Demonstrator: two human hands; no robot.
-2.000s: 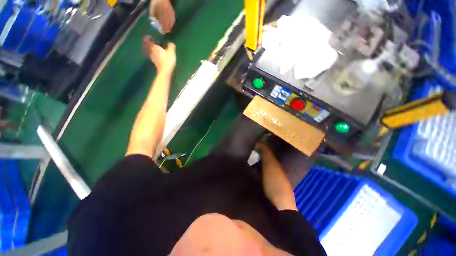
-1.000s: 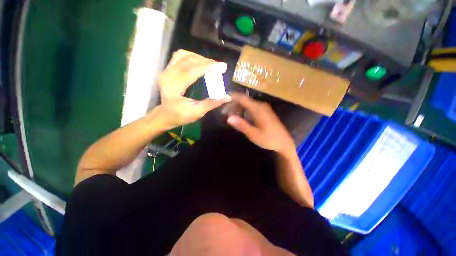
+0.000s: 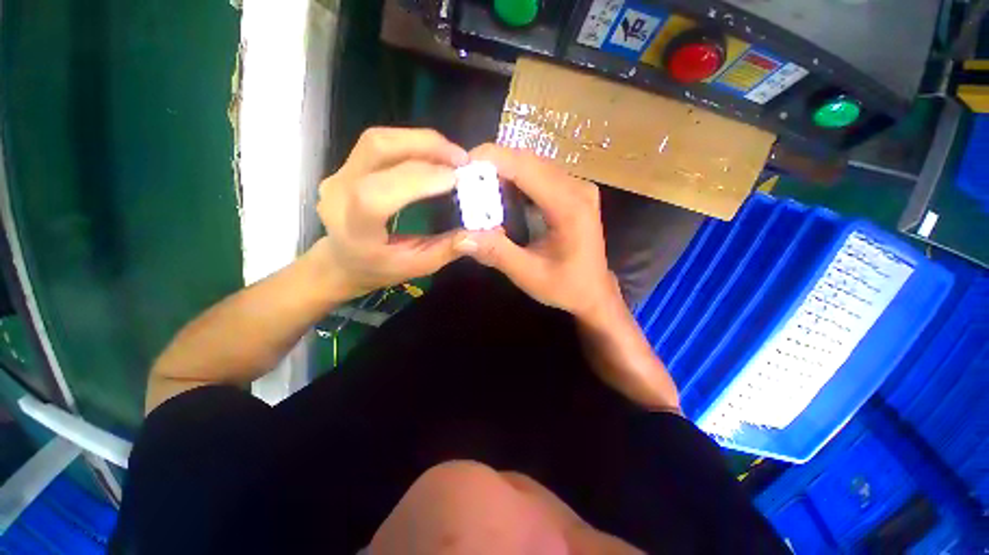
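Note:
A small white part [image 3: 479,196], with a few small dark marks on its face, is held upright between both hands in front of the cardboard flap. My left hand [image 3: 393,206] pinches it from the left with thumb and fingertips. My right hand [image 3: 550,226] holds it from the right, its thumb at the lower end and its fingers near the upper end. The part's far side is hidden.
The cardboard flap [image 3: 640,139] hangs below the button panel with green start buttons [image 3: 836,110] and a red emergency stop [image 3: 695,57]. Blue trays [image 3: 803,439] with rows of white parts stand at right. A green conveyor surface [image 3: 119,163] runs along the left.
My left hand came back from the conveyor with the white part. My right hand has since closed on it too. The view has shifted, and the other person's hand is out of view.

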